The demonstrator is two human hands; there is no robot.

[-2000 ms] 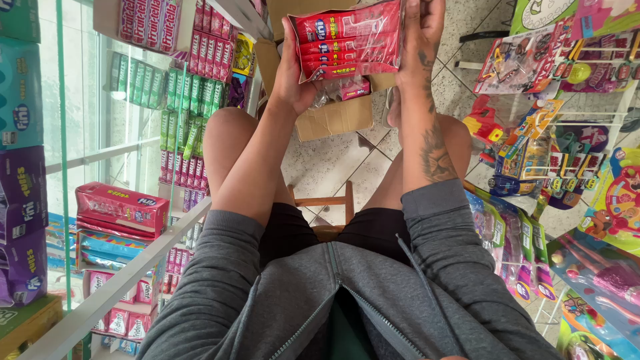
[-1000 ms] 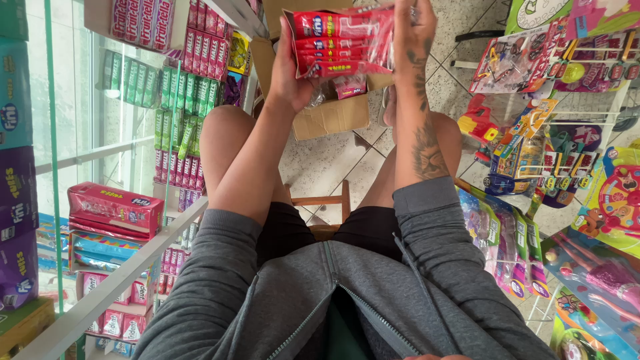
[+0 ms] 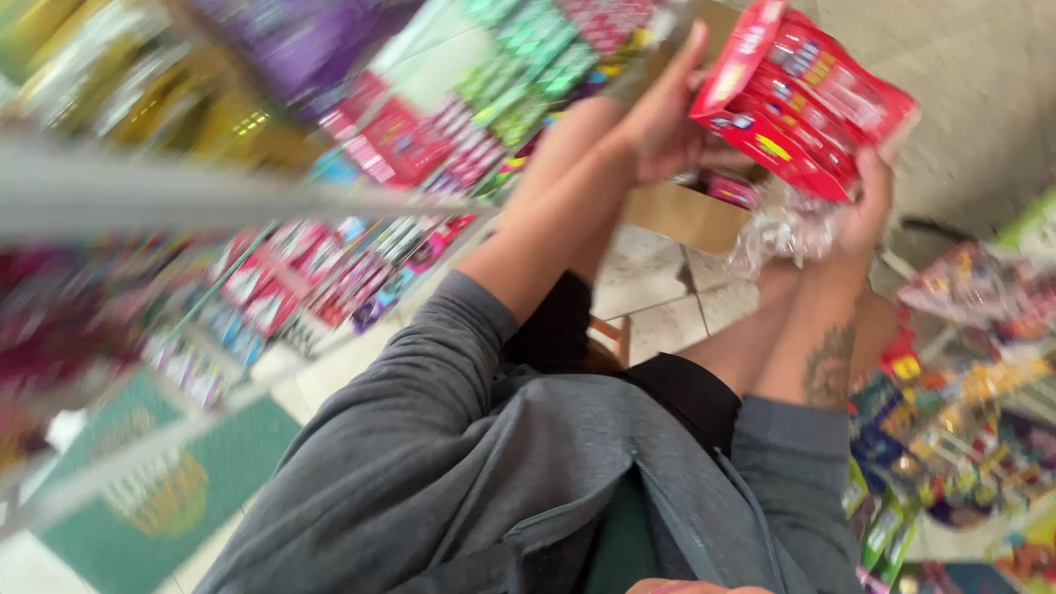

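Observation:
My right hand (image 3: 873, 198) grips the lower right side of an open red display box of packaged candy (image 3: 808, 103), tilted in front of me. Crumpled clear plastic wrap (image 3: 784, 227) hangs under the box, beside that hand and wrist. At the box's left edge is my left hand (image 3: 664, 120), its thumb raised apart from the box; some of its fingers pass behind the box, and their contact is hidden. Below the box, an open cardboard carton (image 3: 689, 216) on the floor holds a pink package (image 3: 731, 190).
Glass shelving with a pale metal rail (image 3: 247, 186) and blurred candy packs (image 3: 404, 140) stands on my left. Hanging toys and bagged goods (image 3: 973, 412) are on the right. Between my legs, part of a wooden stool (image 3: 612, 337) shows above the tiled floor.
The view has swung left and turned. The red box is tilted now, with my left thumb raised off it. Clear plastic wrap now shows under the box by my right hand.

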